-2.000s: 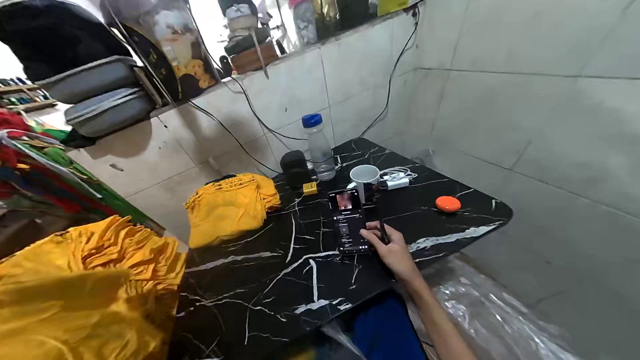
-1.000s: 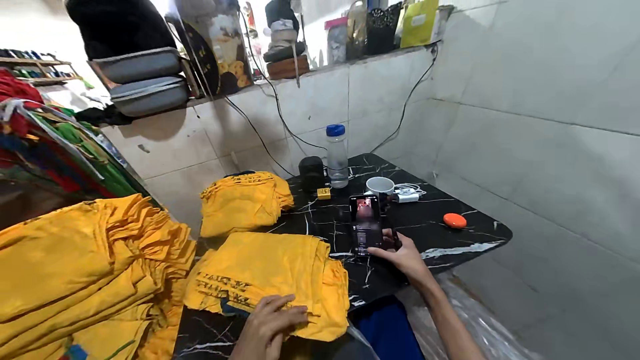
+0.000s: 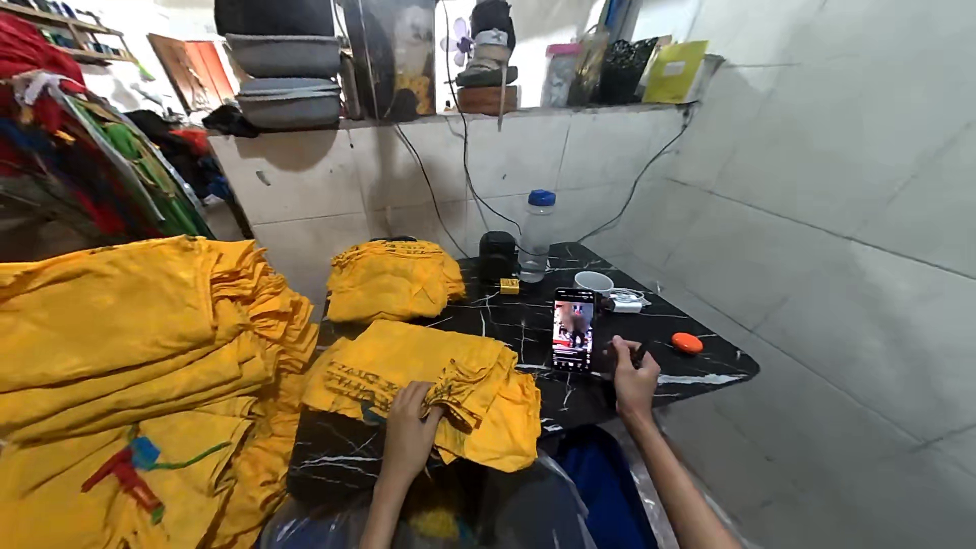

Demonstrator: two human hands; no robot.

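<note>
Folded yellow cloths point(image 3: 427, 358) with dark print lie on the black marble-patterned table point(image 3: 335, 457). On their near edge is my left hand point(image 3: 412, 419), its fingers gripping a fold of the fabric. To the right, my right hand point(image 3: 634, 374) has bent fingers around a small dark object, too unclear to name. A smartphone point(image 3: 573, 332) with a lit screen stands upright just left of that hand. Another folded yellow pile point(image 3: 393, 278) sits farther back, and a large yellow stack point(image 3: 114, 328) fills the left side.
Toward the table's back are a clear bottle point(image 3: 536, 240) with a blue lid, a black round object point(image 3: 498, 255), a small yellow box point(image 3: 509, 286), a white cup point(image 3: 593, 283) and a white charger with cable point(image 3: 627, 303). An orange oval object point(image 3: 687, 343) lies near the right edge.
Two seconds ago the left hand and the middle yellow cloths were not in view; both appear one second ago. The left hand now grips a fold. The right hand has come away from the phone.
</note>
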